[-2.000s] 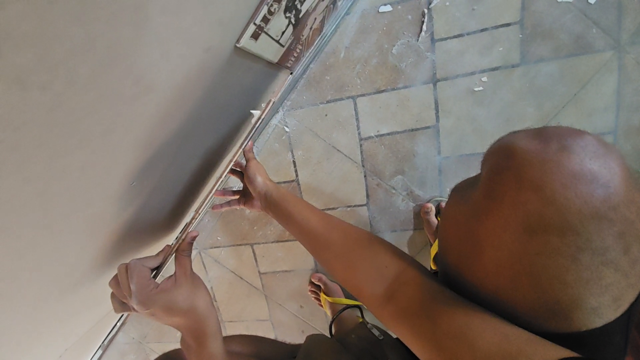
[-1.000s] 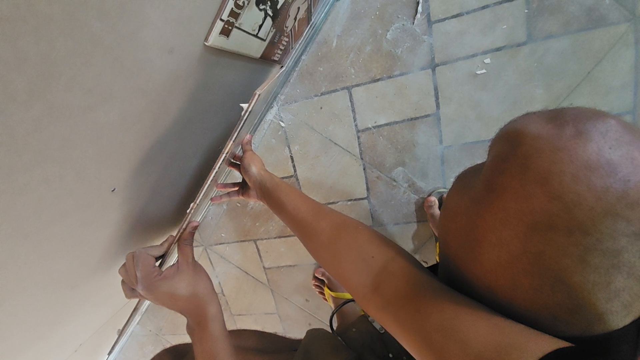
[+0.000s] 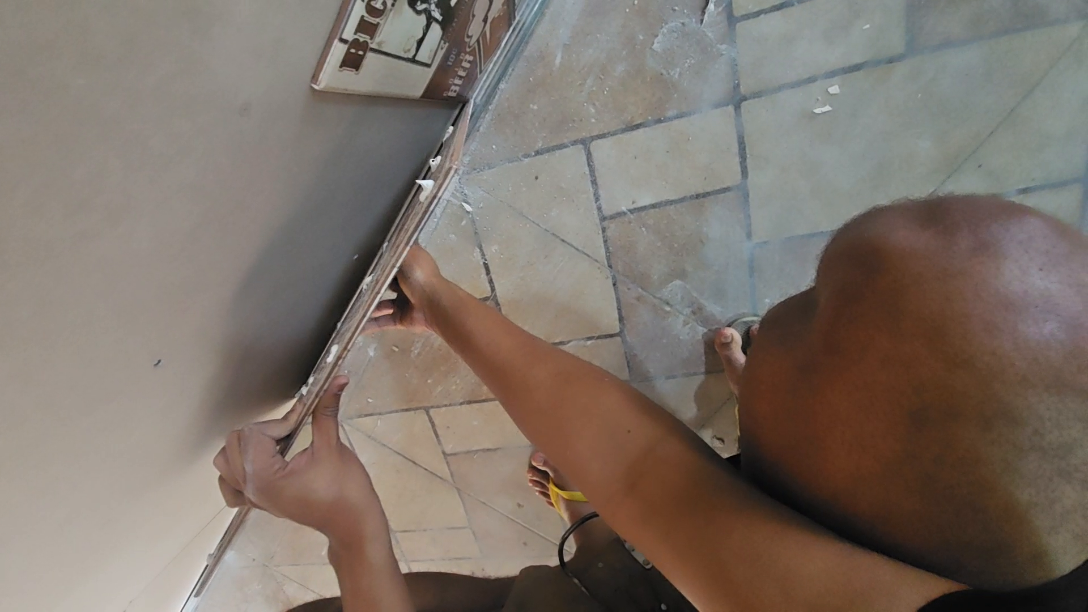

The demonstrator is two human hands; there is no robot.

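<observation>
A long thin skirting board (image 3: 384, 265), with white chips along its edge, runs diagonally at the foot of the pale wall (image 3: 161, 221). Near its lower end, my left hand (image 3: 293, 467) pinches it, with the fingers on the wall side and the thumb on the floor side. Farther up, my right hand (image 3: 410, 293) is against the floor side of the board. Its fingers are partly hidden by the board, so its hold is unclear.
A printed sign (image 3: 399, 47) bearing pictures and writing stands by the wall beyond the board. White flakes (image 3: 822, 109) lie on the tiled floor (image 3: 671, 153). A bent knee (image 3: 926, 382) fills the right side, and a foot in a yellow-strapped flip-flop (image 3: 565, 495) shows low in the middle.
The board's chipped edge now shows more broadly and covers part of my right hand, whose spread fingers were in plainer view before. My left hand keeps its pinch on the board.
</observation>
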